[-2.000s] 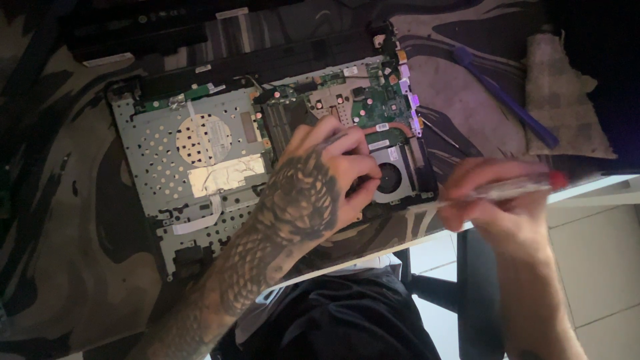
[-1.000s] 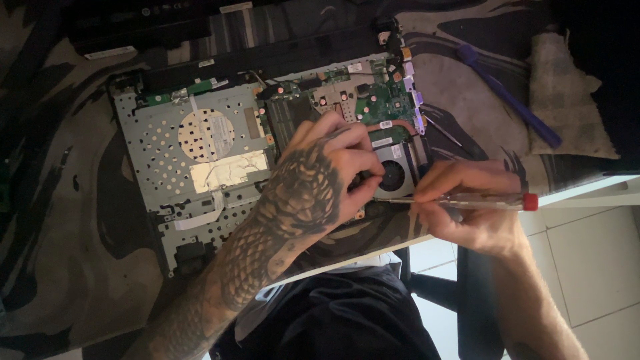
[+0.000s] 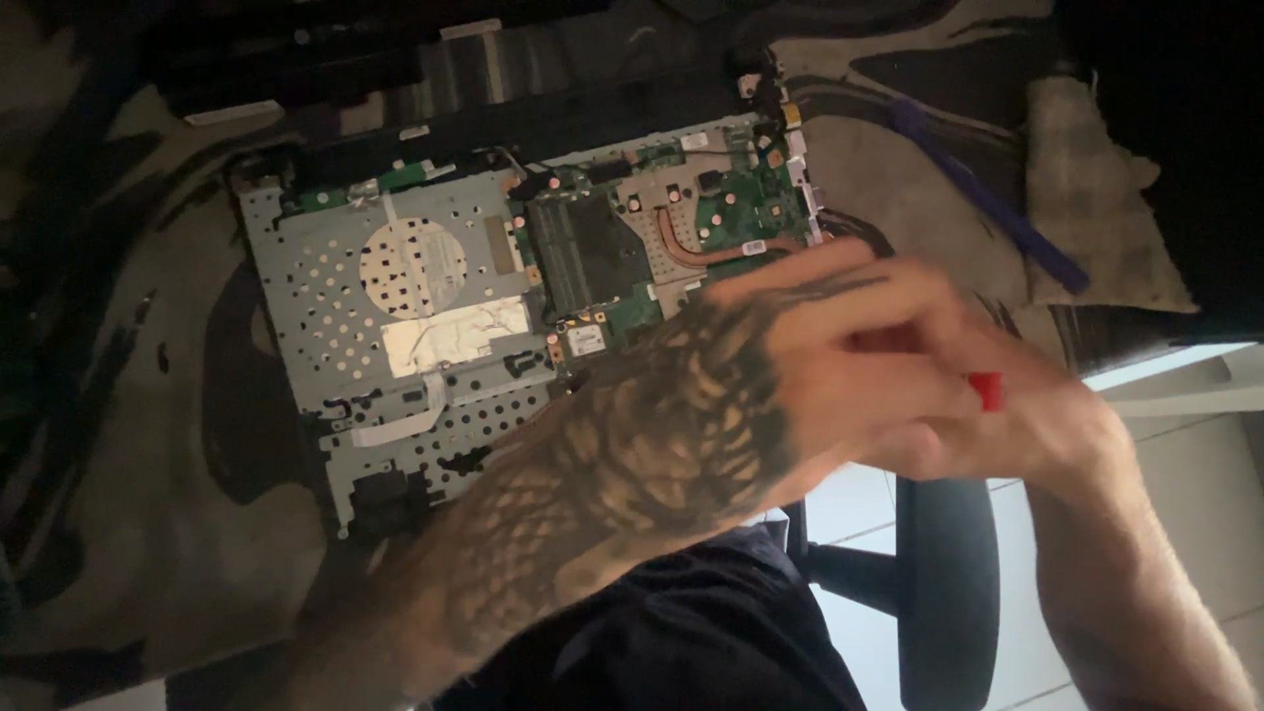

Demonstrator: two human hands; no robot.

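Observation:
An opened laptop chassis lies on the table, with its green circuit board and copper heat pipe exposed. My left hand, tattooed on its back, reaches across the laptop's lower right part and meets my right hand beyond the laptop's right edge. The two overlap, and the left fingers cover most of the right ones. Between them shows the red end of a screwdriver with a clear handle, whose shaft is hidden. Whether my left fingers hold anything cannot be told. The laptop's fan is hidden behind my left hand.
Right of the laptop, a blue plastic pry tool lies partly against a checked cloth. A dark laptop battery lies at the back left. The table's front edge runs below my hands, with a chair's black armrest beneath.
My left hand has moved right, off the fan area where it was, and now overlaps my right hand. The screwdriver, which lay across the laptop's lower right edge, is now mostly covered by my hands.

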